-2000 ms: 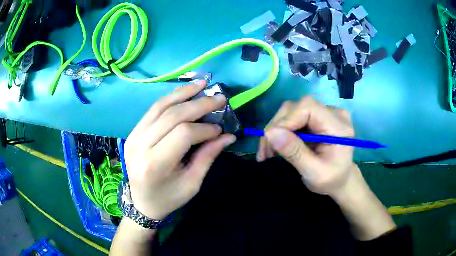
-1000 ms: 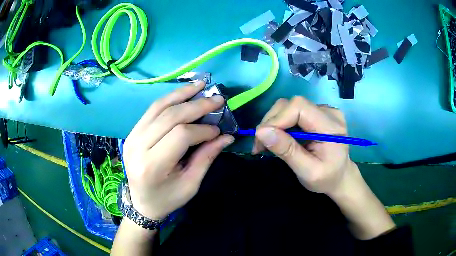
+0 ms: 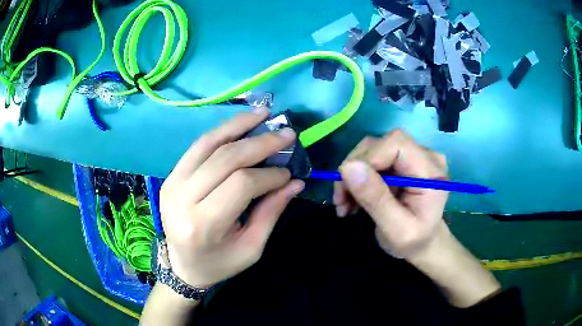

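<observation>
A small black box (image 3: 298,160) with shiny strips on its face is at the front edge of the bench. My left hand (image 3: 220,191) is closed over it and hides much of it. A lime-green flat cable (image 3: 348,67) enters the box's upper right end, loops over the mat and runs to a coil at the upper left, held by a black tie. My right hand (image 3: 399,191) holds a slim blue pointed rod (image 3: 440,184) like a pen. The rod's left end meets the box's lower right corner; its exact contact is hidden.
Loose grey-black strips (image 3: 440,57) lie piled on the teal mat (image 3: 510,140). Clear wrap (image 3: 105,92) and a blue piece lie at the left, near more green cables. A blue crate (image 3: 115,274) with green coils stands below the bench. A green tray (image 3: 575,83) is at the right edge.
The view has shifted slightly. My left hand still holds the box, which looks slightly turned. My right hand and the rod have moved a little, with the rod still at the box.
</observation>
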